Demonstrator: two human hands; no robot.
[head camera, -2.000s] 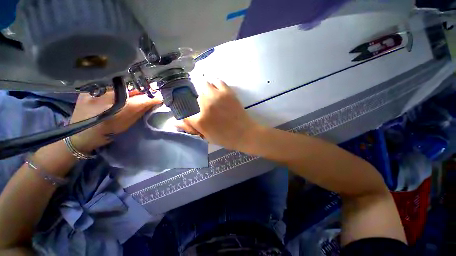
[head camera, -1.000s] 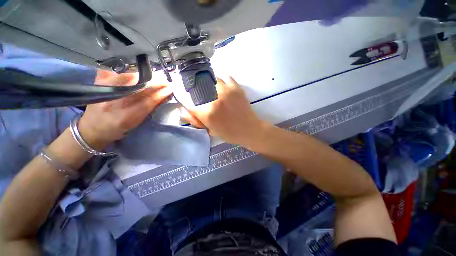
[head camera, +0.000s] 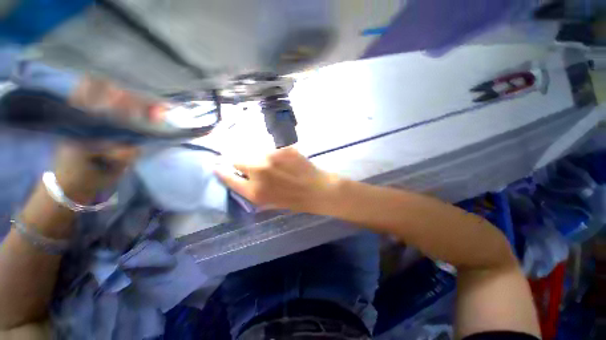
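The light blue-grey garment piece (head camera: 179, 178) lies blurred between my hands, left of the needle area. My right hand (head camera: 276, 179) holds its right edge with the fingers closed, just in front of the dark ribbed attachment (head camera: 280, 121). My left hand (head camera: 109, 119) is blurred and partly hidden behind the thick black curved bar (head camera: 80, 123); whether its fingers grip the cloth cannot be told. The presser foot area (head camera: 249, 89) is blurred under the white machine head (head camera: 139, 46).
Red-handled thread snips (head camera: 508, 85) lie at right on the white machine bed (head camera: 399, 93). A ruler strip (head camera: 259, 232) runs along the front edge. More light blue cloth (head camera: 133, 285) is bunched at lower left. Purple cloth (head camera: 452, 23) drapes over the machine. A red basket (head camera: 548, 299) stands at lower right.
My left hand has moved left, away from the needle area. My right hand has moved slightly left and towards me, off the ribbed attachment. The garment piece has shifted left with them.
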